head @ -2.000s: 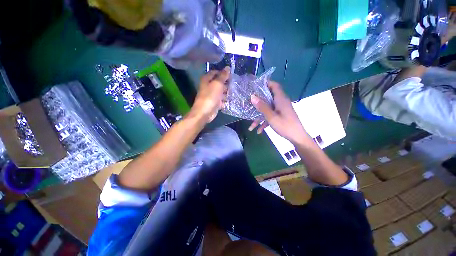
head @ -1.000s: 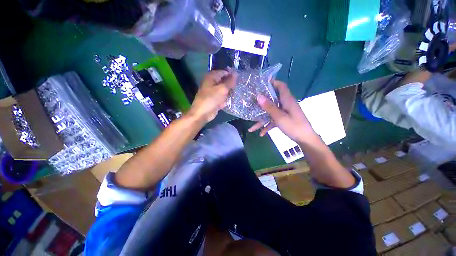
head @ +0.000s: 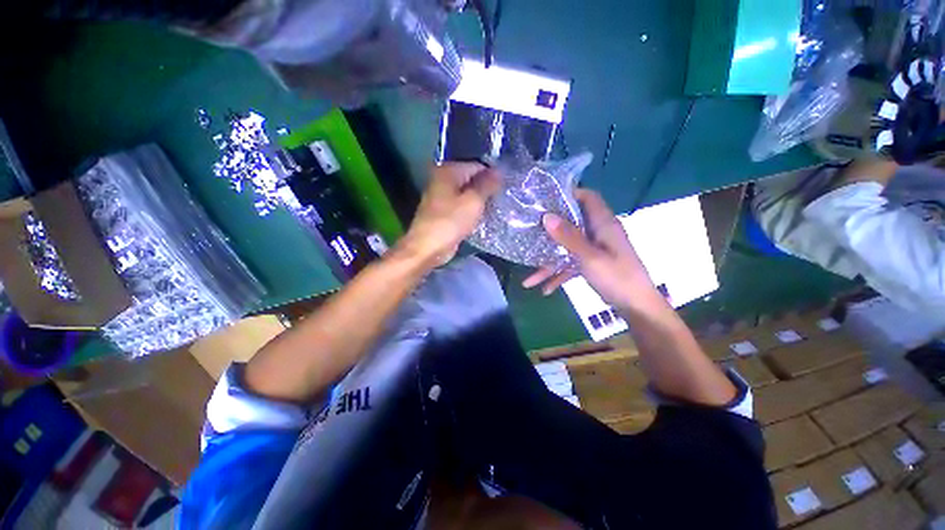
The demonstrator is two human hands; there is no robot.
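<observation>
A clear plastic screw bag (head: 518, 219), full of tiny shiny pieces, is held between my hands above the bench's front edge. My left hand (head: 454, 210) pinches the bag's left side. My right hand (head: 593, 243) holds its right side, thumb on the front and fingers partly hidden behind it. A white-and-black box (head: 508, 98), possibly a screw feeder, stands just behind the bag. To the left lie the bright green fixture (head: 365, 171) with a long black part (head: 316, 197) against it, and a loose pile of small silver clips (head: 247, 155).
Stacked clear blister trays (head: 171, 248) and a small open carton (head: 62, 264) with silver pieces are at the left. A purple ring (head: 36, 344) is beyond. A white slotted panel (head: 663, 259) is below the bench edge. Another person's sleeve (head: 881, 233) is at the right.
The bag and both my hands have shifted slightly down and right in view. The hands still grip the bag. The plastic-covered object at the top has moved up and left in view.
</observation>
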